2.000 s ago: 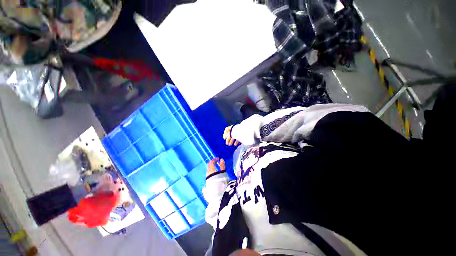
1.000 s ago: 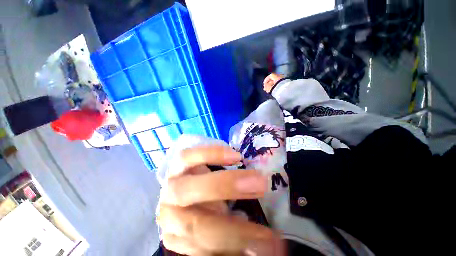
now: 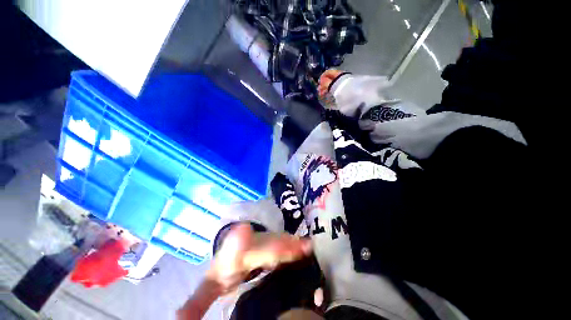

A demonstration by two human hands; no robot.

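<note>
A bright-blue turnover crate (image 3: 144, 181) stands tilted in the picture at left, and its deep blue inside shows no contents. My left hand (image 3: 250, 256) is low in the view, near the camera and blurred. Its fingers look apart, with nothing visible in them. My right hand (image 3: 329, 84) is at the lower edge of a heap of dark plaid cloth (image 3: 300, 37). Its fingers are small and partly hidden, so I cannot tell whether they grip the cloth.
A glaring white work table (image 3: 113, 37) overlaps the crate's upper edge. A small side table (image 3: 147, 262) with a crumpled red bag or cloth (image 3: 100, 265) and a dark flat object (image 3: 41, 281) is at lower left. Yellow-black floor tape (image 3: 469, 19) is at upper right.
The view has shifted, showing more of the crate's inside and the plaid heap nearer the centre. My left hand has left the crate's rim and come near the camera; my right hand has reached the plaid cloth.
</note>
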